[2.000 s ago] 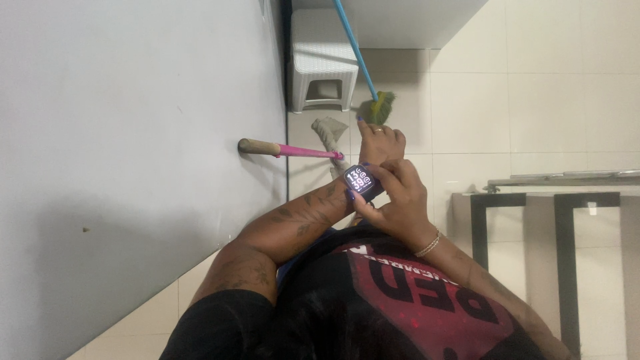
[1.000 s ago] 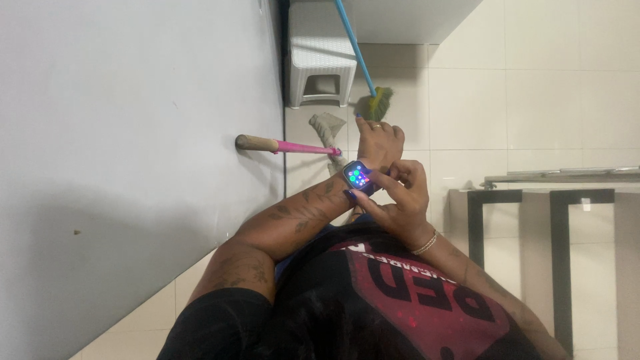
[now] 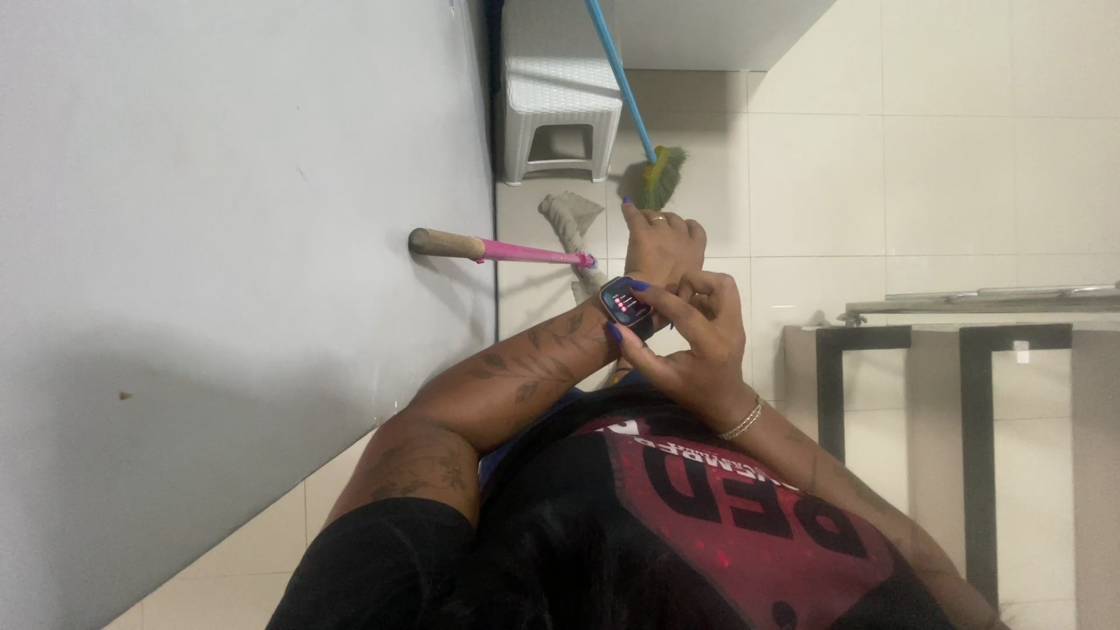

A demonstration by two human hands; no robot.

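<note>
A smartwatch point(image 3: 625, 301) with a lit screen is strapped to my left wrist. My left hand point(image 3: 665, 249) holds nothing; it is palm down, its fingers slightly bent and a ring on one of them. Over the watch is my right hand point(image 3: 700, 337), its index fingertip at the screen and its thumb tip by the case edge. The other fingers of that hand are curled, and a bracelet point(image 3: 744, 420) circles its wrist. Small marks glow on the watch screen, too small to make out.
A pale panel surface point(image 3: 219, 219) fills the left. Beside it are a pink-sleeved wooden handle point(image 3: 529, 252), a twisted grey cloth point(image 3: 564, 223) and a white plastic stool point(image 3: 560, 96). A blue-handled broom point(image 3: 662, 178) stands beyond my left hand. Black-and-beige frames point(image 3: 978, 455) are at right.
The watch screen has gone from large digits to round coloured icons, and now to small pinkish marks. My right index finger has moved onto the screen. My left hand stays in about the same place.
</note>
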